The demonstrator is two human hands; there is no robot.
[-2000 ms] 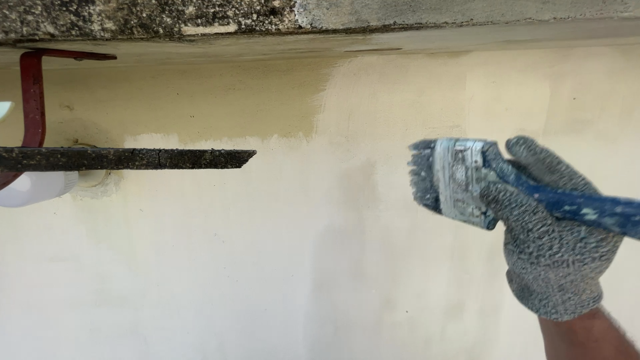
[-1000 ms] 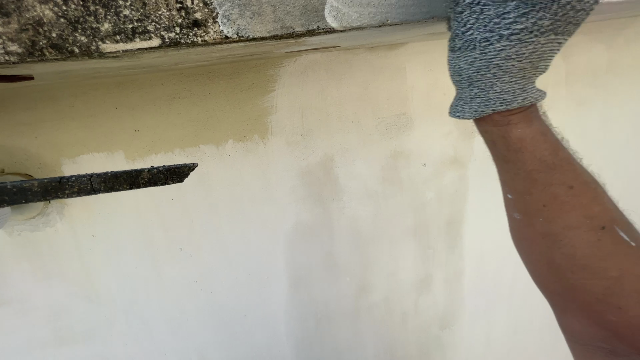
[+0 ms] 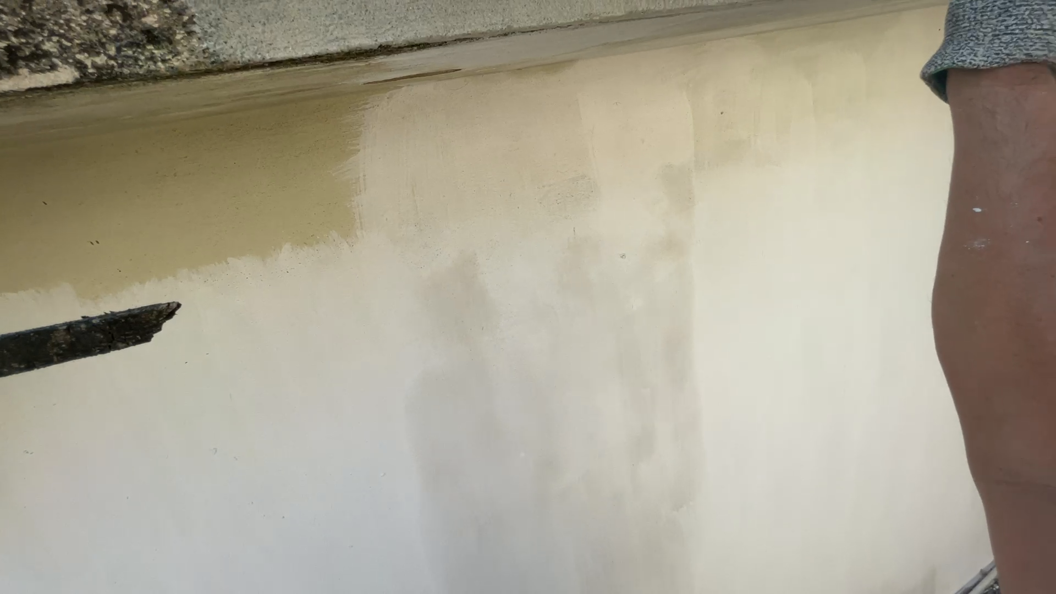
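At the upper right edge, only the cuff and lower part of the grey knitted glove on my right hand (image 3: 1002, 33) show. Its fingers lie beyond the top of the view, so what they hold is hidden. The bare forearm, with small pale paint specks, runs down the right side in front of the wall. The painted wall (image 3: 825, 330) is cream to off-white, with a darker tan patch (image 3: 206, 190) at the upper left and greyish, damp-looking streaks down the middle. No paintbrush shows now, and my left hand is out of view.
A rough concrete ledge (image 3: 412, 25) crosses the top, coated grey along most of its face and mottled dark at the left. A dark, weathered bar (image 3: 91, 337) with a jagged end juts in from the left. Part of a thin object (image 3: 980, 579) shows at the lower right.
My gloved right hand, seen holding a blue-handled paintbrush two seconds ago, has moved up and mostly out of view. The brush no longer shows. The view has shifted right.
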